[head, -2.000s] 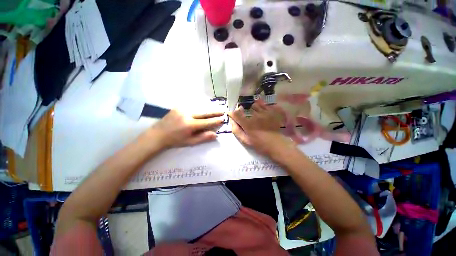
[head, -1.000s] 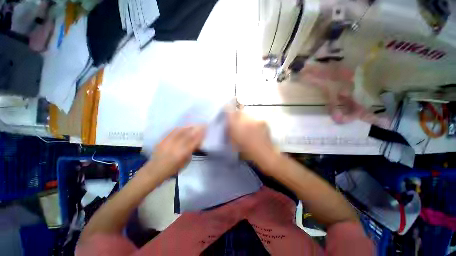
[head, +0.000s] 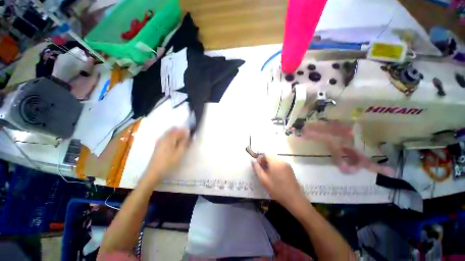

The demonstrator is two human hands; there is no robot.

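My left hand (head: pixel 171 148) is blurred, low over the white table, at the lower end of black and pale pieces; whether it grips one I cannot tell. My right hand (head: pixel 275 176) holds a small dark item, perhaps thread snips (head: pixel 251 152), its tip pointing up and left. Black cut panels (head: pixel 211 76) lie in a pile at the back left, with white cut pieces (head: pixel 174 71) on top. The sewing machine's presser foot (head: pixel 293 131) is up and right of my right hand. A grey sewn stack (head: pixel 227 229) lies below the table edge.
A green basket (head: pixel 137 38) with red items stands back left. Orange tape (head: pixel 122 158) marks the left board. A pink holder (head: pixel 301 33) stands on the machine head. A pink strip (head: pixel 346 153) and a black strip (head: pixel 395 182) lie right. A blue crate (head: pixel 71 229) is below left.
The grey piece both hands held at the table edge has left them. My left hand has moved towards the pile; my right hand now holds the small dark item. The view has shifted.
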